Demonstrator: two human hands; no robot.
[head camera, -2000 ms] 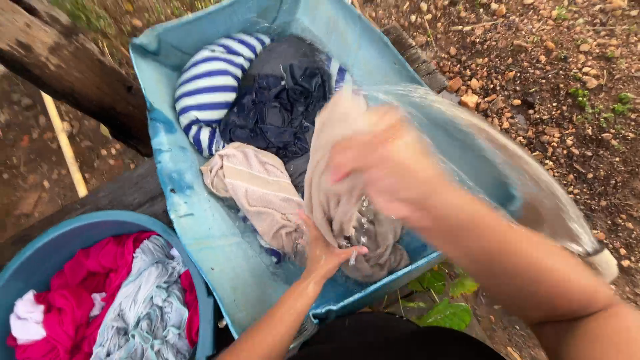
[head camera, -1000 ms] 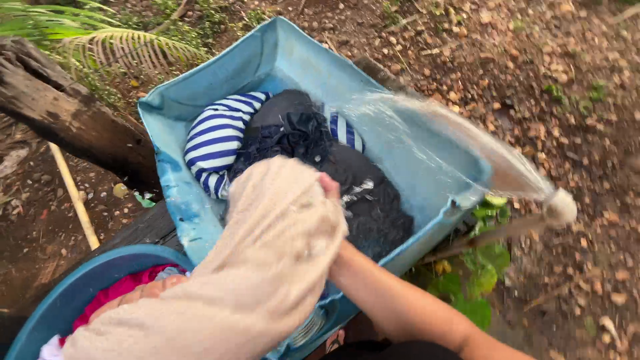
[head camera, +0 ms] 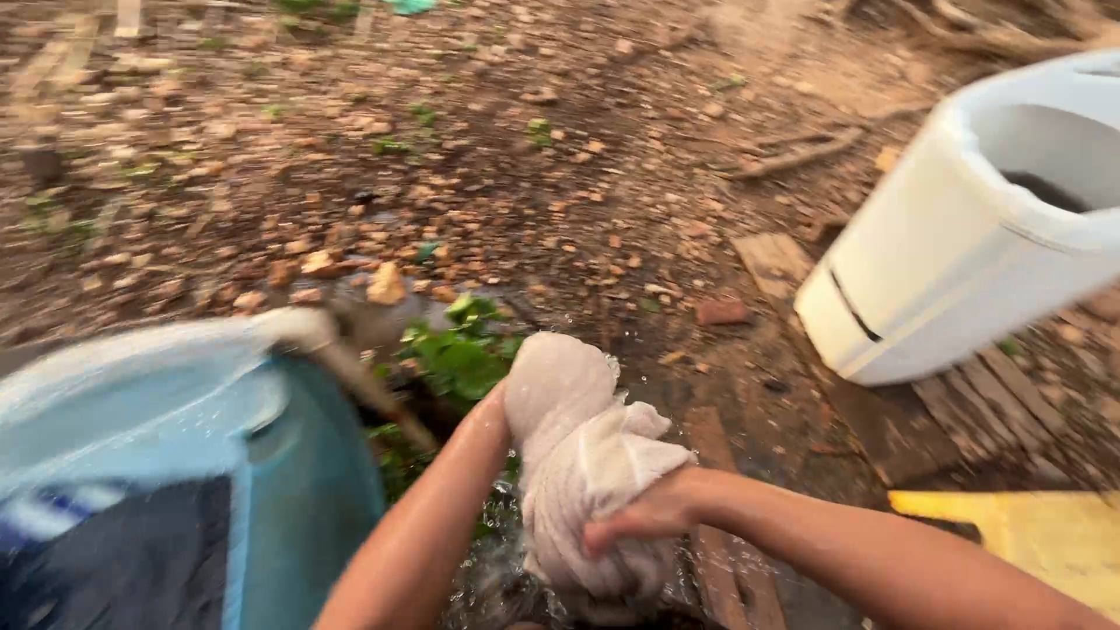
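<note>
A wet beige cloth [head camera: 569, 464], bunched and twisted, is held between my two hands, with water streaming and dripping from it. My left hand [head camera: 506, 404] is at the upper left side of the cloth, its fingers mostly hidden behind it. My right hand [head camera: 643, 516] grips the lower right part, thumb across the front. At the left stands the light blue plastic tub [head camera: 306, 464], with dark wet cloth [head camera: 131, 560] and a piece of blue-and-white striped cloth [head camera: 61, 512] in it. Water pours over the tub from a pipe end [head camera: 297, 328].
A tall white plastic container [head camera: 936, 236] stands at the right on wooden boards [head camera: 989, 411]. A yellow object [head camera: 1032, 534] lies at the lower right. Green leaves [head camera: 464, 354] grow beside the tub. Stony ground [head camera: 525, 175] with a reddish brick piece [head camera: 722, 311] lies beyond.
The view has swung to the right. The beige cloth, earlier stretched over the tubs, is now bunched up beside the blue tub, with both hands on it.
</note>
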